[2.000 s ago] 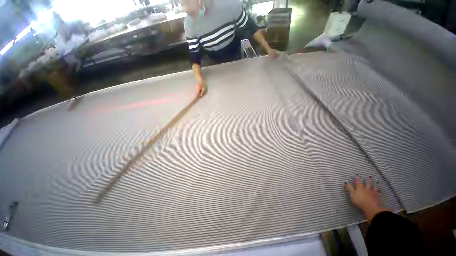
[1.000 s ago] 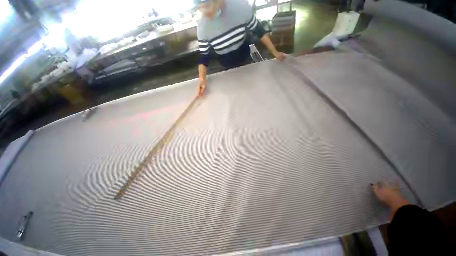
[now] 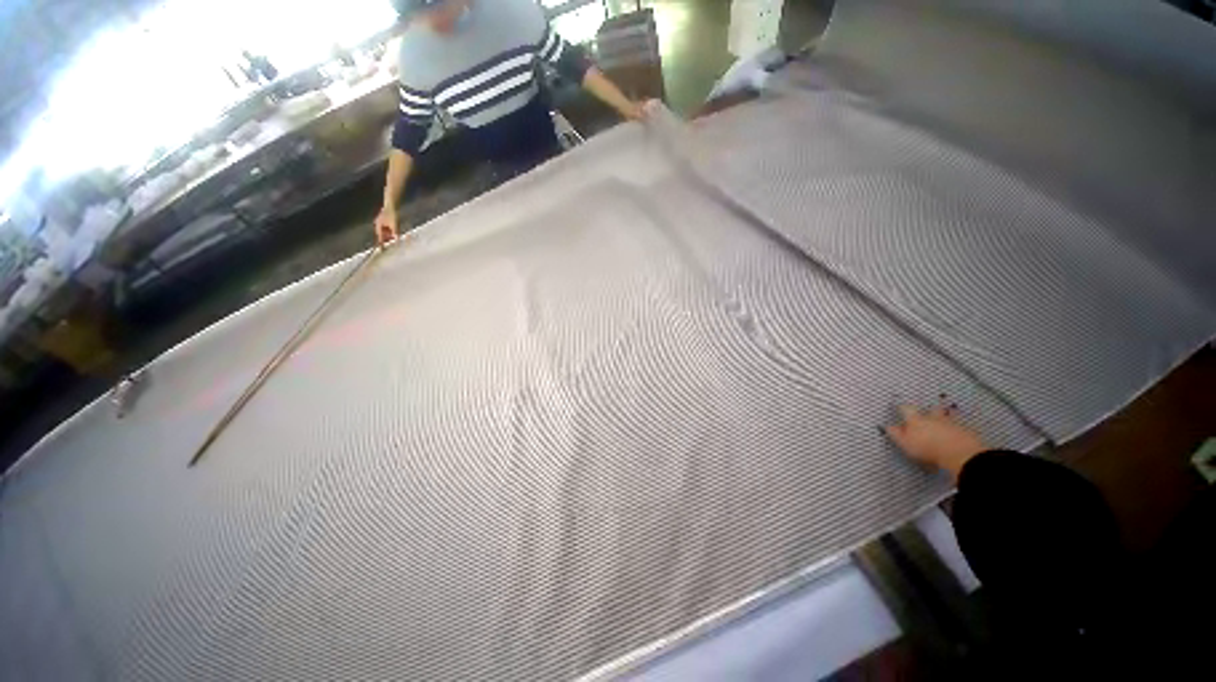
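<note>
The finely striped grey-beige fabric ply (image 3: 440, 466) covers the table, with soft ripples through its middle. My right hand (image 3: 934, 437) lies palm down on it near the front edge at right, fingers apart. My left hand is out of the picture. A dark line (image 3: 854, 287) runs across the cloth, from the far edge to just right of my hand; I cannot tell if it is a rail or a fold. A person opposite holds a long thin wooden stick (image 3: 287, 349) by its far end, over the cloth. Their other hand is at the far edge, by the dark line's end.
A small metal lay weight (image 3: 127, 392) sits at the far left edge. A large fabric roll (image 3: 1014, 93) lies at the right end. White underlay (image 3: 787, 633) shows below the front edge. The person (image 3: 474, 67) stands across the table, with cluttered benches (image 3: 200, 200) behind.
The view has shifted. The stick has moved left and back toward the far edge. More ripples show in the cloth. My right hand is still on the cloth, its fingers now more spread.
</note>
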